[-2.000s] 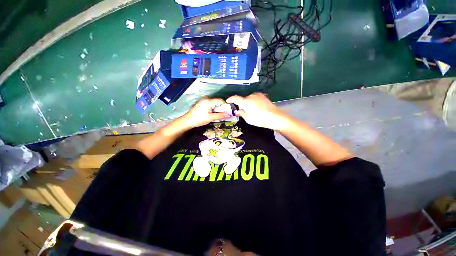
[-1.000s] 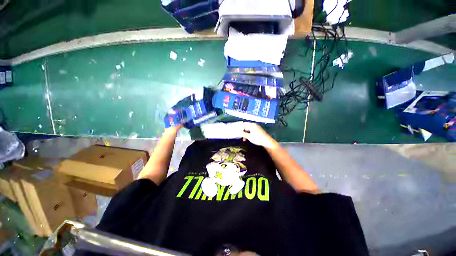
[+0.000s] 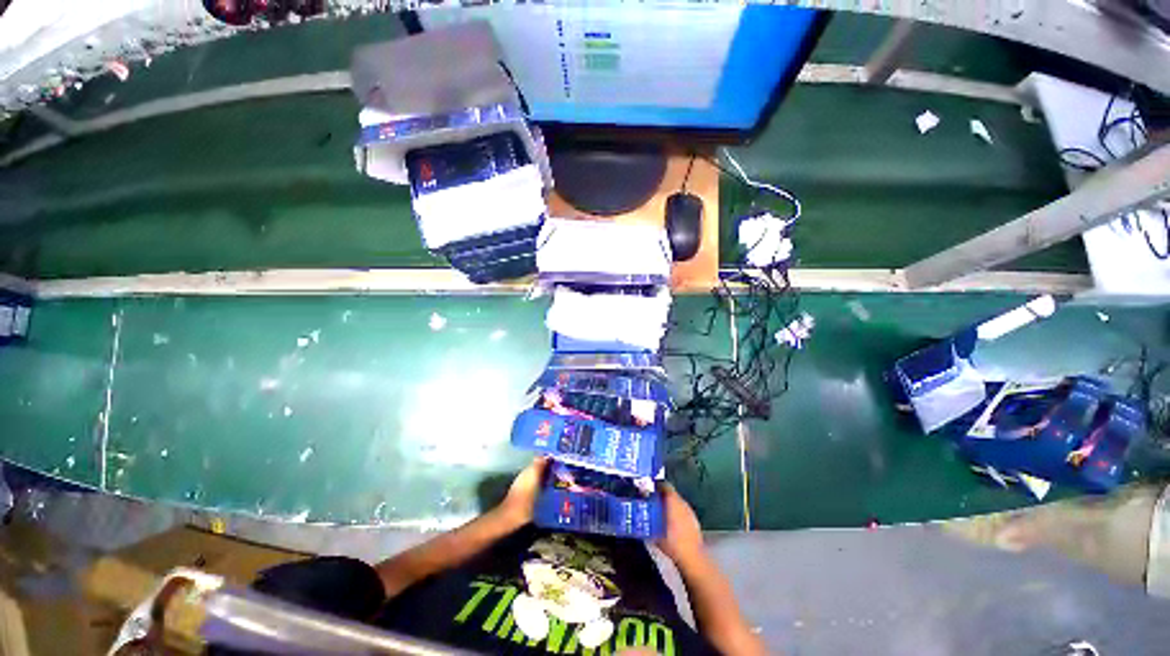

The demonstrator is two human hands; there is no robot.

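A blue printed retail box (image 3: 598, 502) is held between my two hands at the bench's front edge. My left hand (image 3: 524, 495) is on its left side and my right hand (image 3: 676, 523) is on its right side. The fingers are small and partly hidden. Just beyond it, further blue boxes (image 3: 584, 440) overlap in a row running away from me. A white, limp-looking piece (image 3: 608, 317) and a pale open box (image 3: 603, 250) lie at the row's far end.
A larger open carton (image 3: 436, 77) holds blue boxes beside the monitor (image 3: 642, 64). A mouse (image 3: 684, 226) lies on the brown board (image 3: 701, 265). Cables (image 3: 744, 385) tangle right of the row. More blue boxes (image 3: 1052, 429) lie at the right. A metal bar (image 3: 1014, 224) crosses the far right.
The view has tilted up, showing the monitor and carton. My left hand has left the angled boxes at the row's left, which no longer show there. Both hands now hold one blue box.
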